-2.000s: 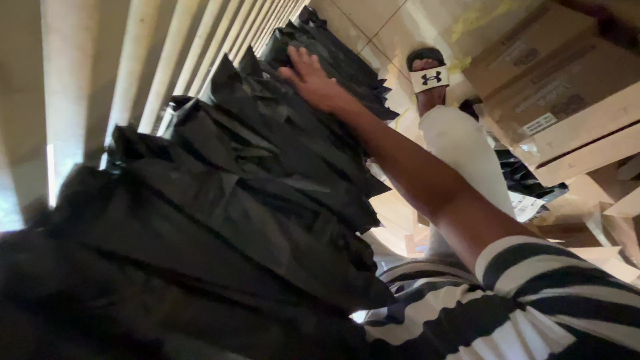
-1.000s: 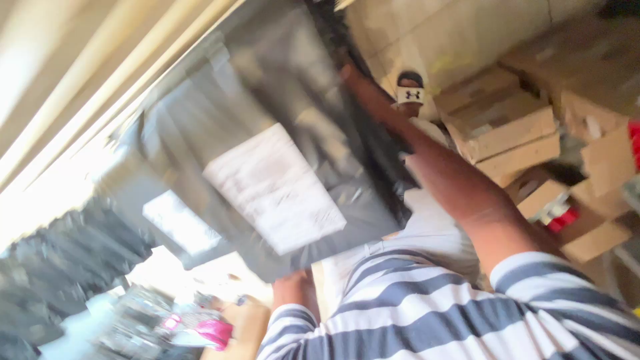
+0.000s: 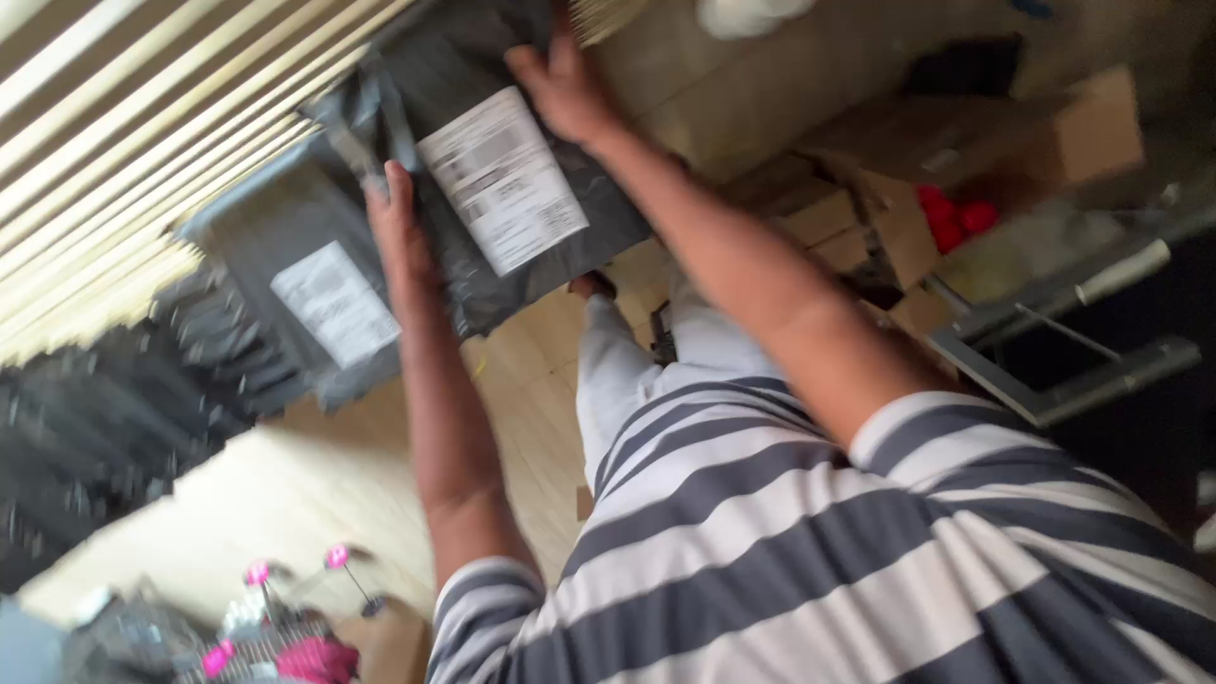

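Observation:
A dark grey plastic mailer bag [image 3: 456, 85] with a white printed label [image 3: 503, 180] is between my hands at the top centre. My left hand [image 3: 394, 223] lies along its near left side, fingers pointing up. At its upper right, my right hand [image 3: 565, 85] grips the edge, with part of the hand cut off by the frame. Left of my left hand a second dark mailer [image 3: 256, 275] with a white label [image 3: 335, 304] leans on a long row of upright dark mailers [image 3: 104, 408]. Blur hides the exact finger contact.
White slatted shutters or wall panels [image 3: 171, 123] run along the upper left. An open cardboard box [image 3: 898, 218] with red items [image 3: 955, 218] stands at the right, beside a grey metal frame [image 3: 1054, 380]. Pink items and plastic-wrapped goods [image 3: 142, 627] lie at the lower left.
Two seconds ago my right hand rested on the row of mailers; now both hands are at a labelled mailer. The view has swung considerably.

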